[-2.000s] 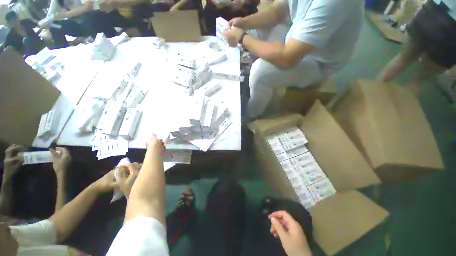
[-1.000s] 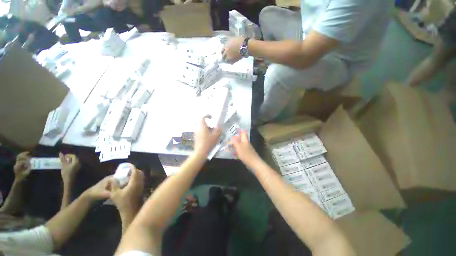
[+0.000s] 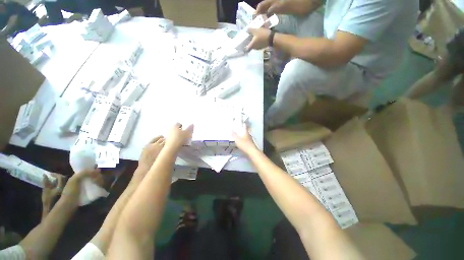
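A row of white product boxes (image 3: 212, 147) stands side by side near the table's front right corner, with purple-edged ends facing me. My left hand (image 3: 182, 136) is against its left side and my right hand (image 3: 244, 140) is against its right side, holding the row between them. The tops look washed out by glare. A leaflet (image 3: 220, 161) sticks out beneath the row past the table edge.
More boxes lie on the white table (image 3: 157, 101). An open carton (image 3: 374, 172) with white boxes (image 3: 325, 183) is on the floor at right, another carton behind it. A seated person (image 3: 351, 45) handles boxes at upper right. Neighbours' hands (image 3: 86, 180) work at left; one reaches beside my left arm.
My right hand has come up from beside the open carton to the table. Both hands have closed in on the boxes, which now form an even row. A neighbour's hand has reached the table edge.
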